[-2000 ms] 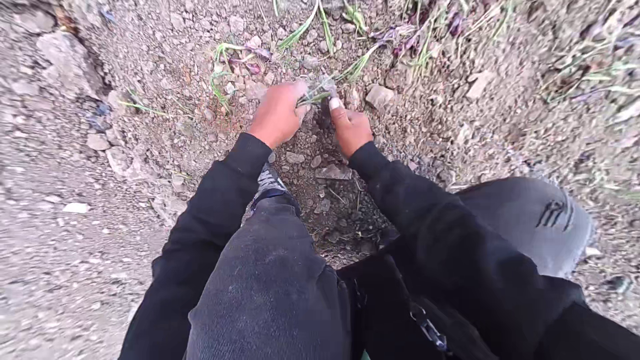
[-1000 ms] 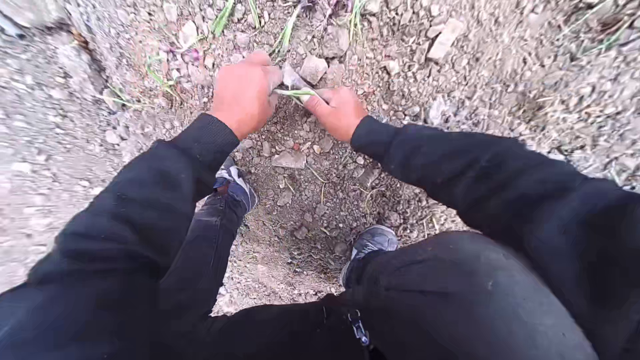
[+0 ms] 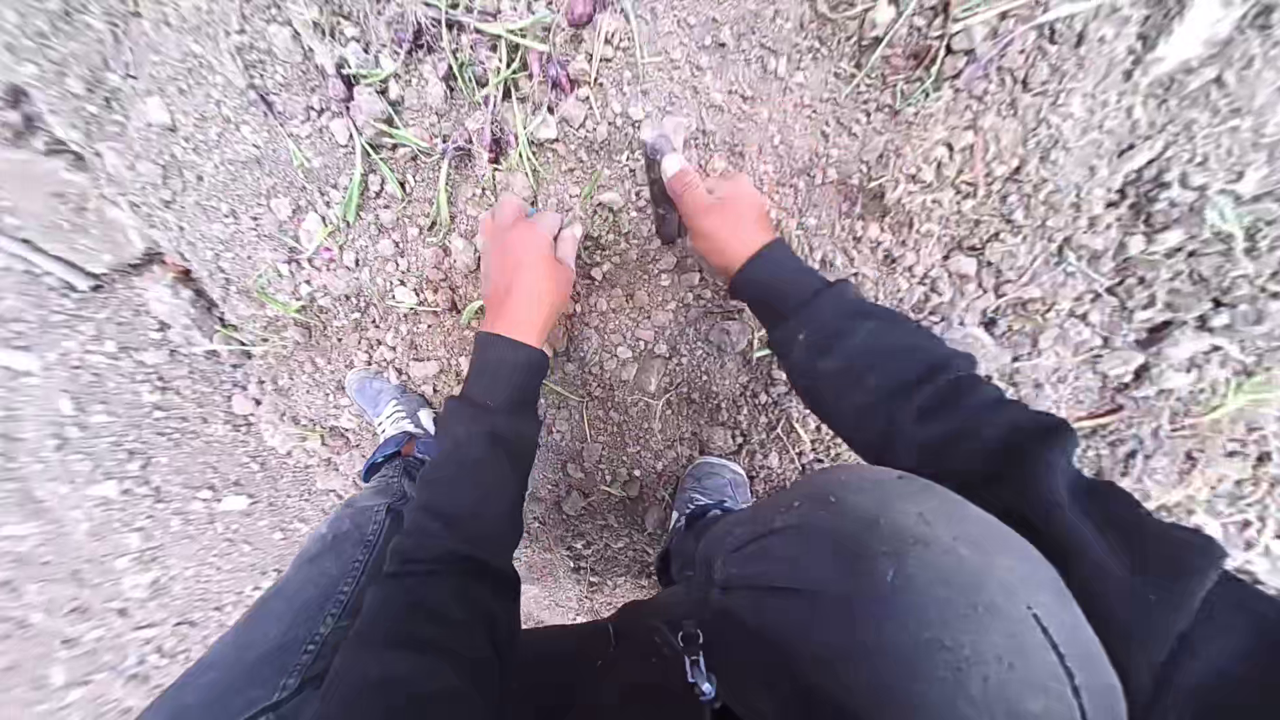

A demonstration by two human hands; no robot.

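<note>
My left hand is low over the stony soil, its fingers curled; a small blue bit shows at the fingertips, and what it may hold is hidden. To the right, my right hand grips a dark, narrow object, perhaps a blade or handle, with the thumb along its upper part. The two hands are apart. Beyond my left hand, purple onions with green tops lie scattered on the ground. A single purple bulb lies at the top edge.
My two grey sneakers stand on the soil, the left one farther out and the right one near the middle. A large flat rock lies at the far left. Stones and dry stalks are strewn about.
My hands were close together around a green stalk a second ago; now they are apart, and that stalk is no longer seen between them. The view has shifted.
</note>
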